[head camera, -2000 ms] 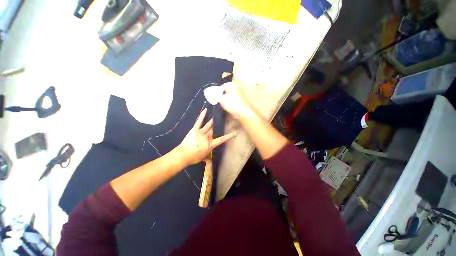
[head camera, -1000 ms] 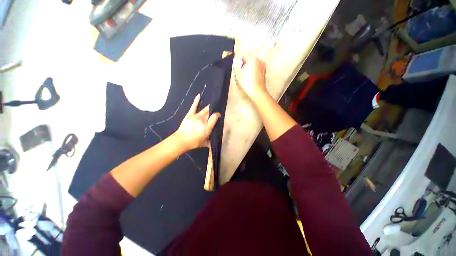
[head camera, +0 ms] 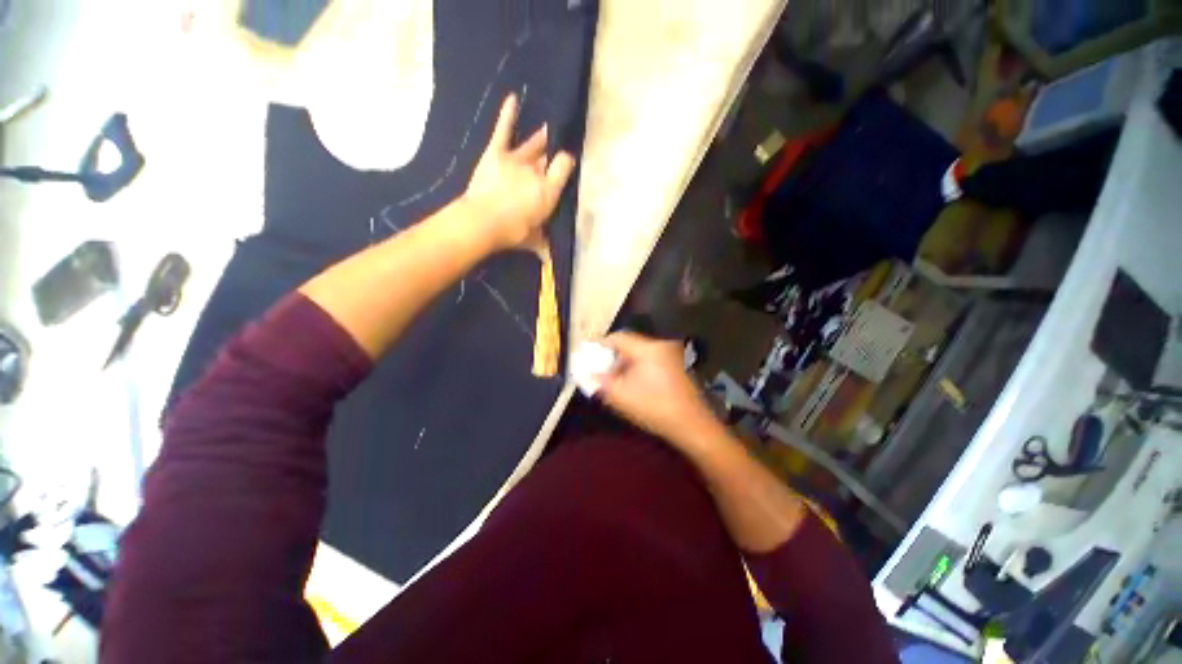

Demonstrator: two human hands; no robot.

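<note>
A dark cloth panel (head camera: 376,480) with a curved cut-out and thin white lines lies on the pale table. My left hand (head camera: 515,188) presses on the panel near its right edge, fingers apart. A wooden ruler (head camera: 547,318) sticks out below my left hand; its upper part is hidden. My right hand (head camera: 642,385) holds a small white piece of chalk (head camera: 592,367) in its fingertips, at the panel's edge by the table's front edge.
Scissors (head camera: 152,301), a dark grey block (head camera: 75,282) and a black tool with a looped end (head camera: 113,157) lie on the left. A blue-grey cloth (head camera: 281,16) is at the top. A second white table (head camera: 998,428) with scissors and tools stands at right; a person's dark sleeve (head camera: 1037,173) reaches in there.
My right hand has moved from the panel's upper edge down towards my body, with the chalk. My left hand stays on the panel by the ruler. The view has shifted; the iron is out of sight.
</note>
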